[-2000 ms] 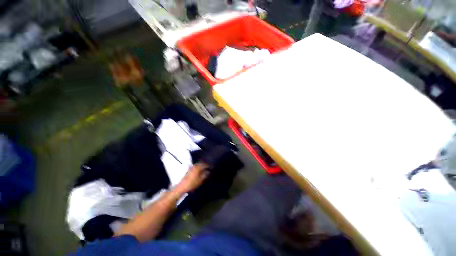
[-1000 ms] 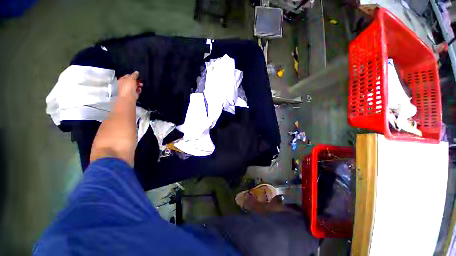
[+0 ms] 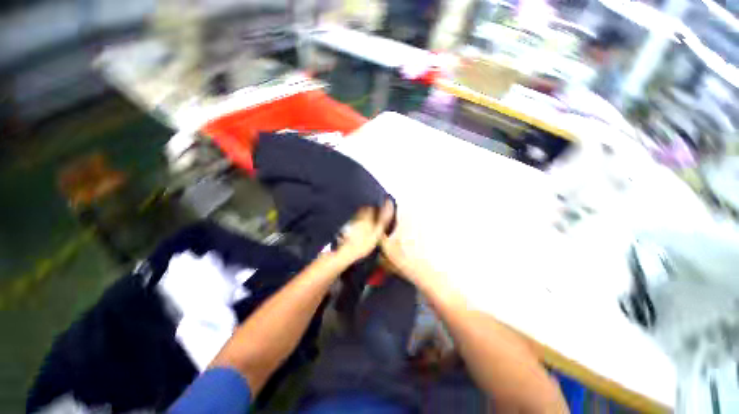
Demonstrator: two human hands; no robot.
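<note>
A dark garment panel [image 3: 312,182] hangs in the air over the left edge of the white table, in front of the red basket. My left hand [image 3: 362,234] grips the panel near its right end. My right hand [image 3: 395,234] is beside it, also at the panel's edge, with its fingers closed on the cloth. The hands almost touch. The picture is blurred and the fingertips are partly hidden. The heap of dark cut pieces [image 3: 105,344] with white pieces [image 3: 198,303] on it is at the lower left.
The white table [image 3: 486,234] with a wooden edge lies to the right. A red basket [image 3: 275,117] is at its far left corner, partly behind the panel. Blurred dark-handled shears [image 3: 638,287] lie at the right, near a pale machine part. Other work tables stand behind.
My left hand has come up from the heap with a dark panel. My right hand has come into view at the panel. The view has swung right to the table.
</note>
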